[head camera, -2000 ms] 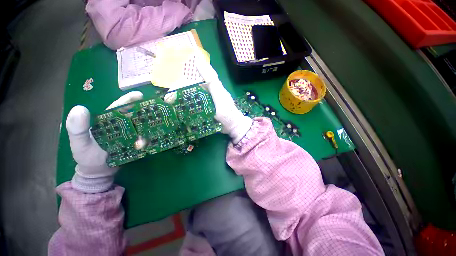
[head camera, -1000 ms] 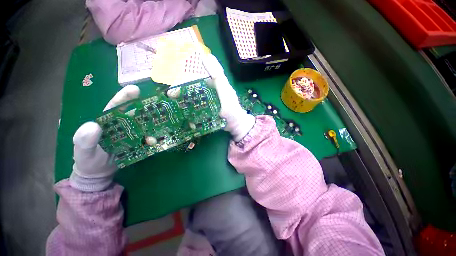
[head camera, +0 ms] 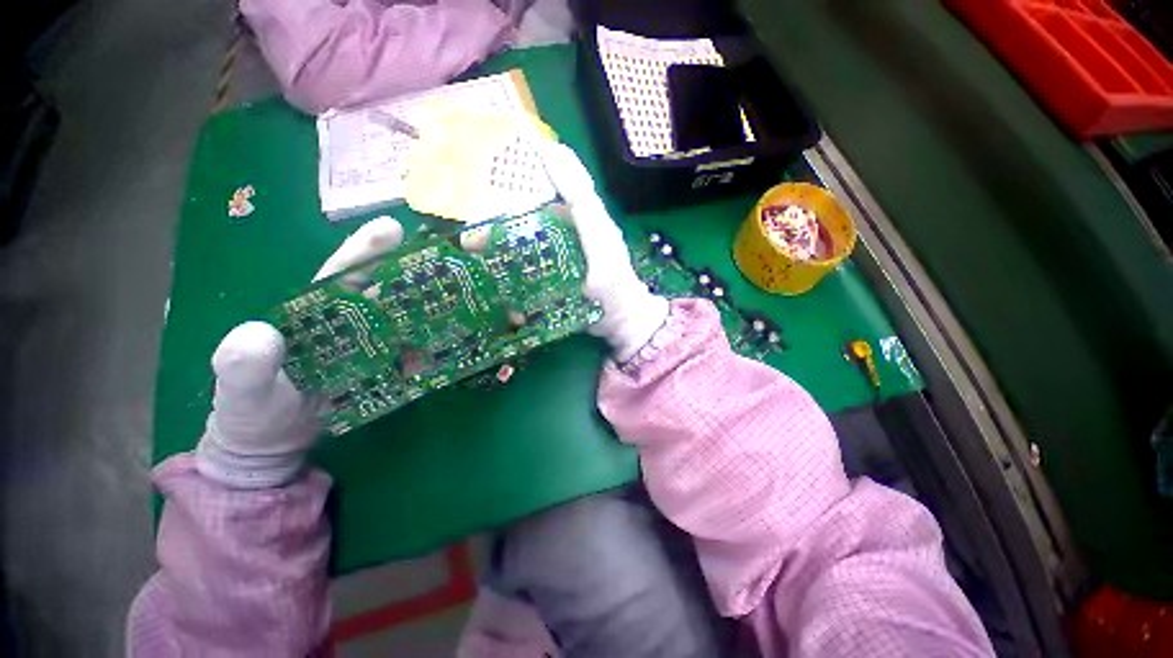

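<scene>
A long green circuit board point(head camera: 437, 315) is held tilted above the green mat, its flatter side with tracks and small parts facing up. My left hand point(head camera: 264, 399), in a white glove, grips its left end, with the thumb at the near corner and fingers at the far edge. My right hand point(head camera: 605, 276), also gloved, holds its right end; most of those fingers are hidden. A yellowish label sheet point(head camera: 470, 161) lies just beyond the right fingertips. Another circuit board point(head camera: 714, 293) lies on the mat, partly behind my right hand and sleeve.
A record sheet point(head camera: 360, 161) with a pen lies at the far side. Beyond are a black bin point(head camera: 720, 167), a yellow tub point(head camera: 785, 267) and a small yellow-headed item point(head camera: 862, 356). The conveyor point(head camera: 952, 219) runs right, with red trays point(head camera: 1087, 64) past it. A person's pink sleeves point(head camera: 373, 52) rest opposite.
Both hands still hold the board, whose tilt has changed slightly. The whole view has shifted a little, moving the table and its items slightly right in the picture.
</scene>
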